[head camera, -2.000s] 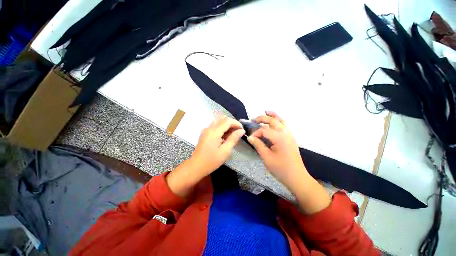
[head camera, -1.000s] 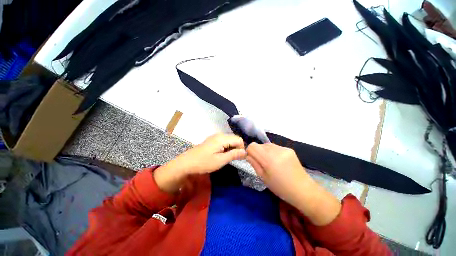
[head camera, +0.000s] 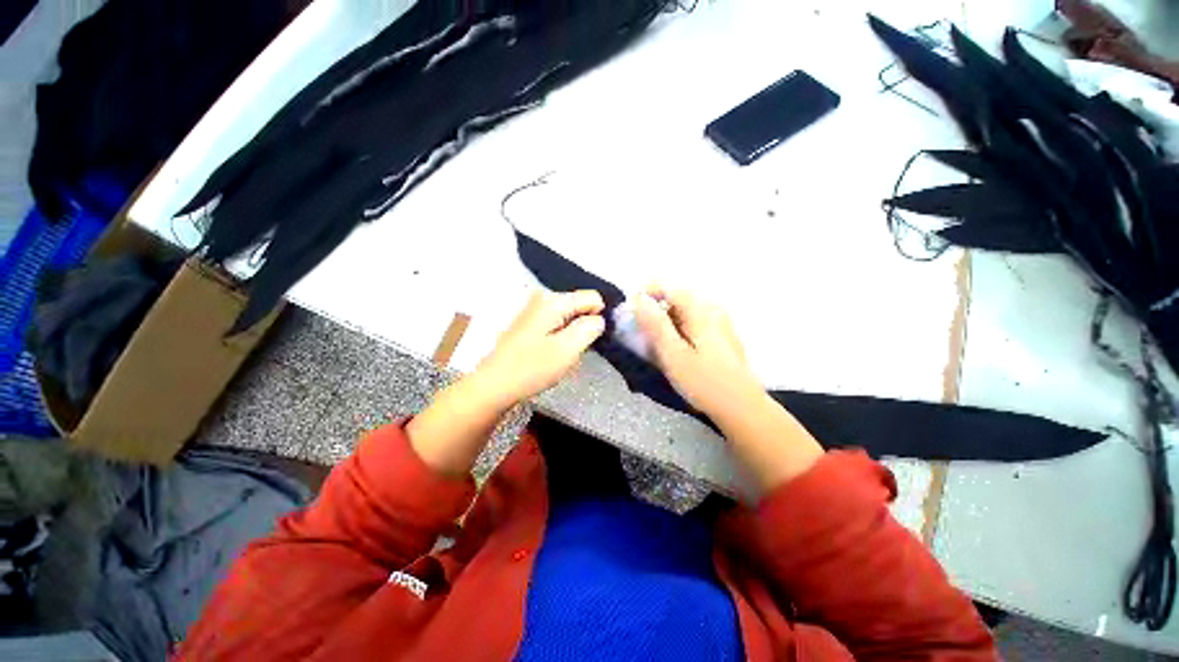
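A long black cloth strip with pointed ends lies along the near table edge, one tip up and left with a thin thread tail, the other out to the right. My left hand pinches the strip at its middle. My right hand holds it just beside, with a small pale whitish lining showing between the hands. The exact fingertip grip is partly hidden by the fingers.
A left pile of black strips lies at the far left, above a cardboard box. A phone lies at the back. A right pile of strips and black shears are at the right. The white table has tan tape.
My hands have moved up and slightly apart from a second ago, onto the strip's middle. The pale lining shows less. The view has shifted a little.
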